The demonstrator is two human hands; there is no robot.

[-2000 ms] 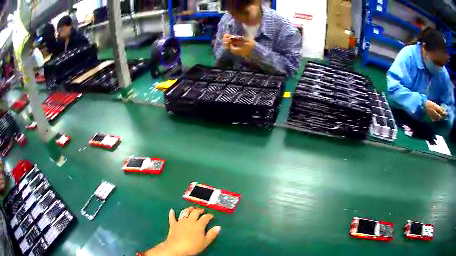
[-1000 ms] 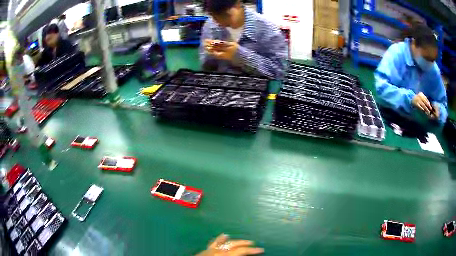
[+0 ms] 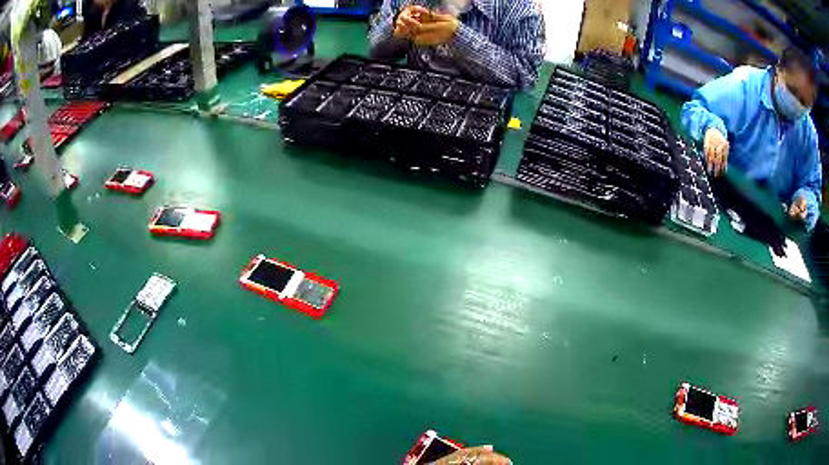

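A red keypad phone (image 3: 430,447) with a black screen is cut off by the bottom edge at centre. A small part of one hand, seemingly my left hand (image 3: 480,457), lies over its keypad end; the grip is mostly hidden below the picture. My right hand is not in view. Another red phone (image 3: 289,285) lies left of centre, screen end to the left. Two more red phones lie farther up-left, one (image 3: 184,222) behind the other (image 3: 129,180). A silver-grey open frame (image 3: 144,311) lies at left.
A black parts tray (image 3: 41,354) is at lower left. Two red phones lie at lower right, one (image 3: 707,409) left of the other (image 3: 804,422). Black tray stacks (image 3: 395,123) (image 3: 595,150) stand along the far edge, with two seated people behind. A metal post (image 3: 204,54) stands at upper left.
The view has tipped down and shifted. The hand seen open on the green surface is now mostly below the picture. A red phone has appeared under the visible hand. The worker in blue has spread both hands.
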